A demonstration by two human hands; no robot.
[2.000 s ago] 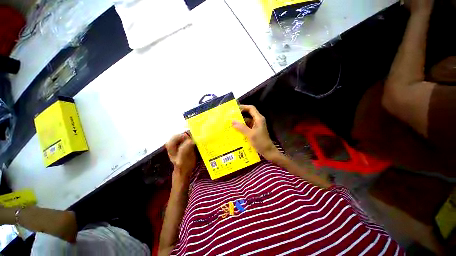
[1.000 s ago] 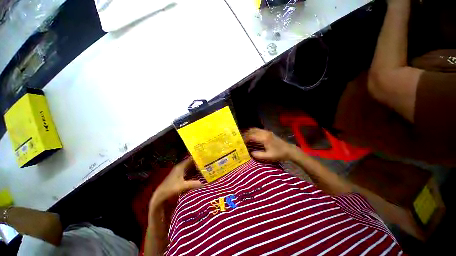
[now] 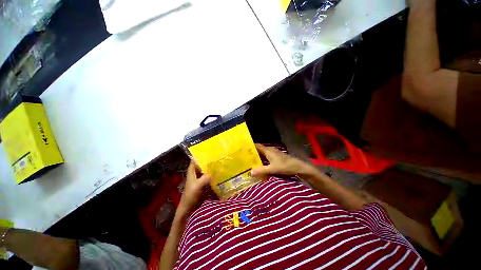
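A yellow hang-tab box (image 3: 228,153) with a black top strip and black hang tab stands tilted between my hands, at my lap by the table edge. Its printed back with a barcode label faces me. Shiny clear film seems to cover it. My left hand (image 3: 194,184) holds its left side near the lower corner. My right hand (image 3: 275,162) holds its right side, thumb on the face. The lower edge rests against my striped shirt.
Another yellow box (image 3: 31,140) stands at the left on the white table (image 3: 153,89). White sheets (image 3: 134,13) lie at the back. Clear film (image 3: 311,18) and a partly cut-off box lie at the far right. Neighbours' arms show on both sides; a red stool (image 3: 337,150) is below right.
The box has moved down from above the table edge to my lap and tilted back. Since one second ago, my hands have closed in on its sides. The camera view has shifted.
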